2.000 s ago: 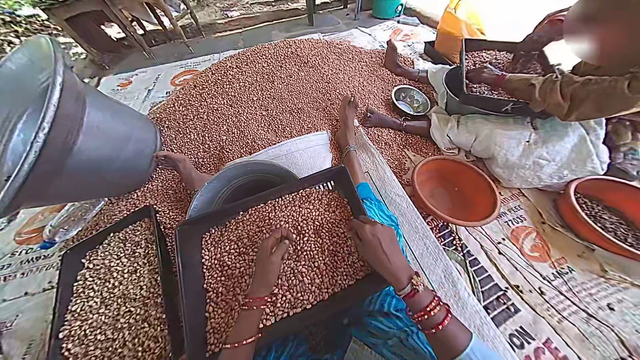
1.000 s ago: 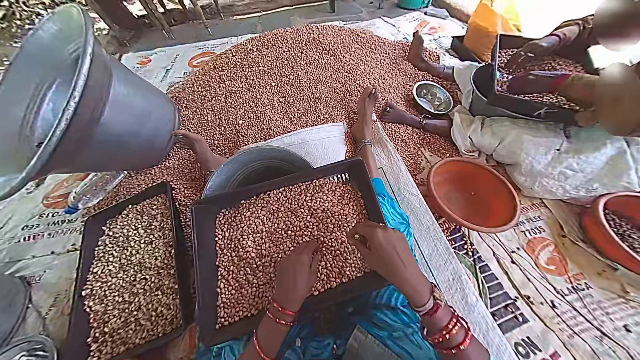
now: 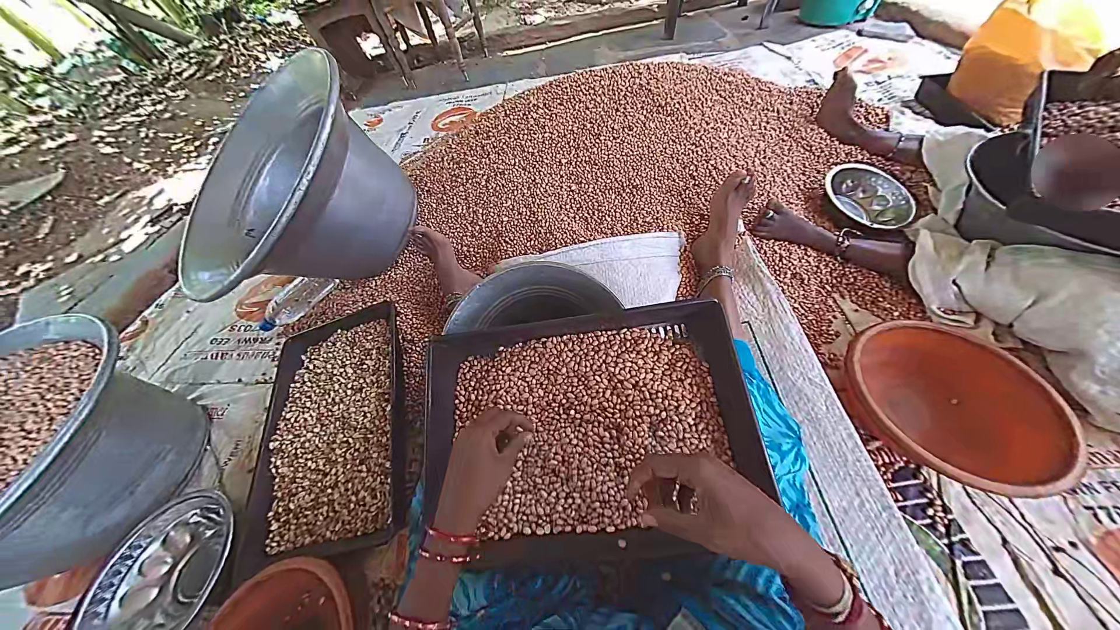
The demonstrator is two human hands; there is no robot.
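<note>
A black plastic tray of reddish-brown peanut kernels rests across my lap, partly over a metal basin. Over the tray's left part is my left hand, thumb and forefinger curled close together; whether a kernel is between them cannot be told. My right hand bends down at the lower right of the kernels, fingertips at their surface, its grip unclear. Left of this tray lies a second black tray with paler kernels.
A big heap of kernels covers the sheets ahead. A tilted metal tub, a kernel-filled metal tub and a steel plate stand left. An orange basin is right. Another person's foot and steel bowl are beyond.
My left hand has moved to the left over the kernels, and my right hand has moved toward the tray's near right part. The hands are farther apart. The view has turned left.
</note>
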